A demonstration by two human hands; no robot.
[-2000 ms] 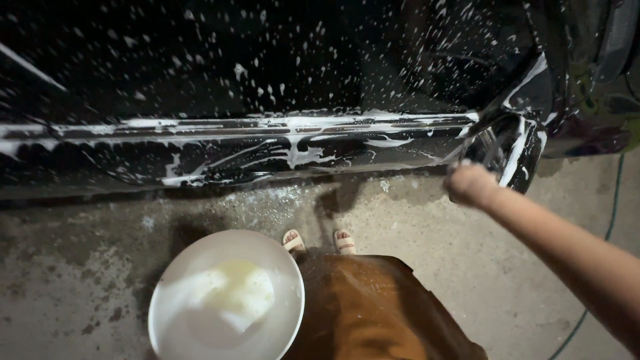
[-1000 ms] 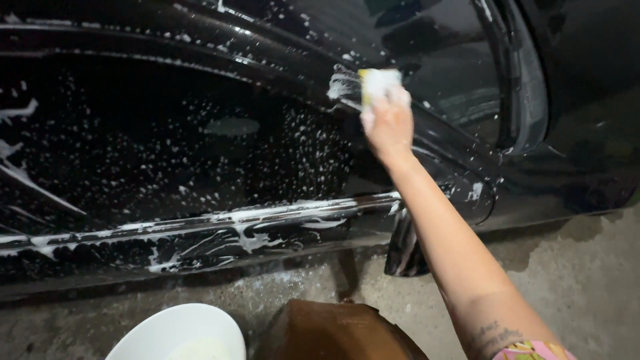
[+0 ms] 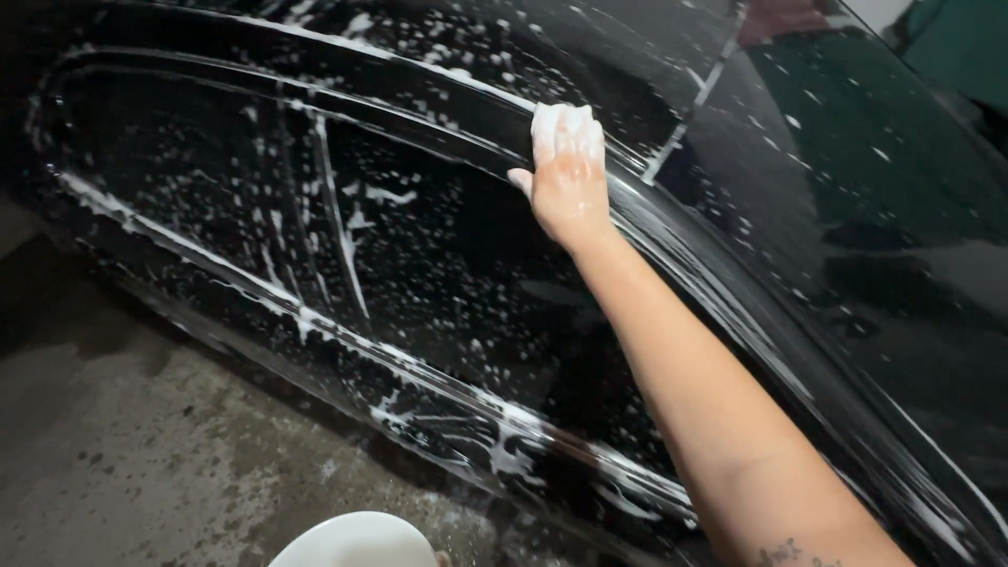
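My right hand (image 3: pixel 571 169) lies on the roof edge of a black car (image 3: pixel 472 228), above the side windows. White foam covers its fingers, which point away from me, and the thumb sticks out to the left. Whatever is under the palm is hidden, so I cannot tell whether a sponge is in it. Foam streaks and drops spread over the side window (image 3: pixel 449 260), the window frame and the trim strip (image 3: pixel 409 362) below it. At the bottom edge, a white bowl or basin (image 3: pixel 354 543) shows in part. My left hand is out of view.
Wet, stained concrete floor (image 3: pixel 181 425) runs along the car's lower side at the left. The windshield (image 3: pixel 787 213) slopes away at the right, with foam specks and reflections on it. A front pillar (image 3: pixel 709 291) with smeared foam passes beside my forearm.
My right hand was low by the side mirror, then up by the front pillar with a yellow-and-white sponge; now it is on the roof edge. The view has shifted and tilted.
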